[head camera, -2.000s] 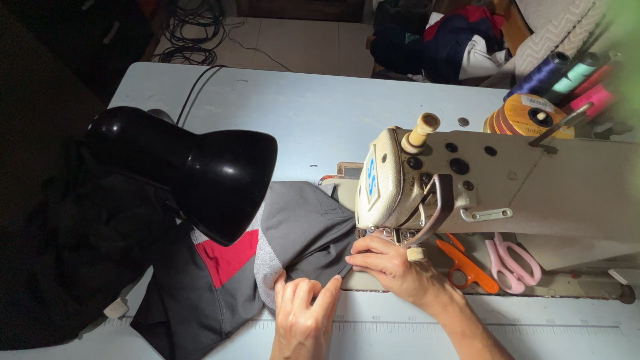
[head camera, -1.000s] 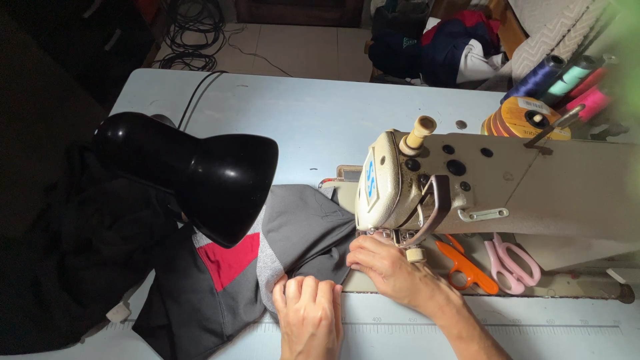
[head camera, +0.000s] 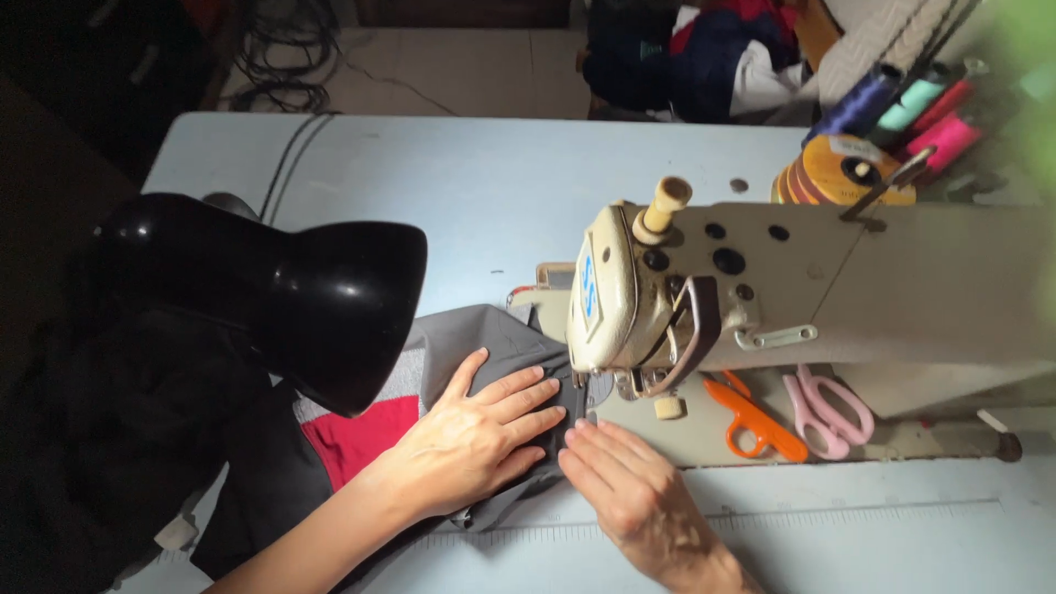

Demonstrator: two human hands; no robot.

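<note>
A sewing machine [head camera: 610, 289] with a cream head stands right of centre. Dark grey fabric [head camera: 487, 330] with a red panel and light grey strips lies left of its needle area, one edge under the machine's head. My left hand [head camera: 470, 437] rests palm down on this fabric, fingers spread. My right hand [head camera: 639, 495] is at the fabric's right edge just in front of the presser foot area, fingers together, fingertips touching the edge; whether they pinch it is unclear. Orange thread snips [head camera: 755, 421] and pink-handled scissors [head camera: 827, 412] lie on the machine bed to the right.
A black lamp [head camera: 346, 305] hangs over the fabric at the left. Dark cloth [head camera: 91, 445] is heaped at the far left. Thread spools [head camera: 854, 107] stand at the back right of the pale table [head camera: 412, 165]. A printed ruler scale [head camera: 825, 513] runs along the front.
My left hand has moved from the fabric's front edge onto its top and spread its fingers. My right hand has shifted a little toward me, and the fabric has been rearranged near the needle area.
</note>
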